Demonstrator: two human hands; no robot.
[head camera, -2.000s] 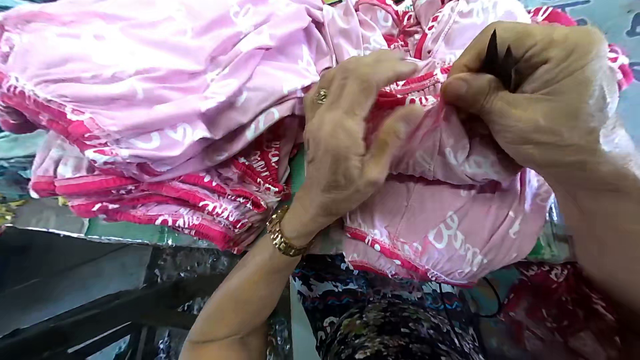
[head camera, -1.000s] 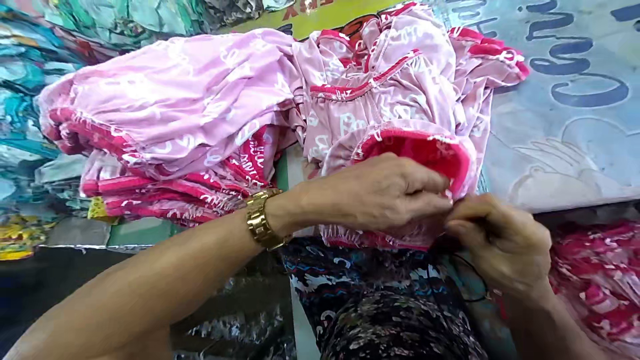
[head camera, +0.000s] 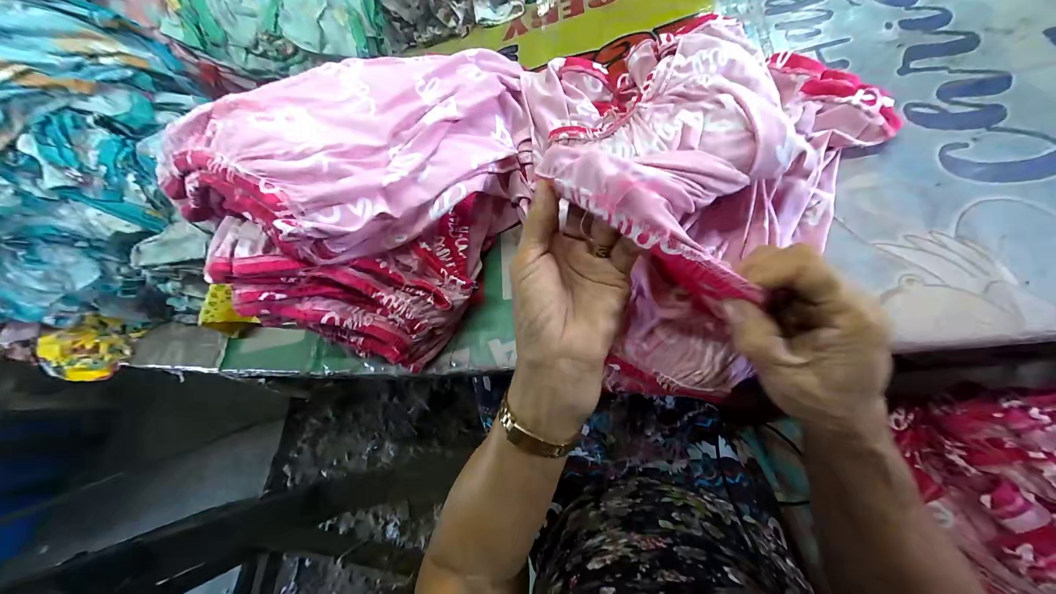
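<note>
A pink garment (head camera: 701, 124) with white lettering print and darker pink trim lies over the table's front edge. My left hand (head camera: 569, 289), palm up, has its thumb and fingers at the left end of a garment edge. The edge runs slanting down to my right hand (head camera: 804, 330), whose thumb and curled fingers pinch its right end. Left of my hands a pile of folded pink garments (head camera: 355, 148) lies with its dark pink trims (head camera: 355, 313) toward the front. Whether my right hand holds a tool inside its fist cannot be seen.
Teal and blue fabric bundles (head camera: 74, 165) are heaped at the far left, near a yellow cloth piece (head camera: 82, 351). A printed sheet (head camera: 973, 247) covers the table's right side. More pink and red fabric (head camera: 998, 487) lies below the edge at right.
My left hand has turned palm up and spread from its closed pose beside the right hand. The trimmed edge, earlier a round opening, is now stretched between the hands. A dark pointed tool showed earlier in my right hand.
</note>
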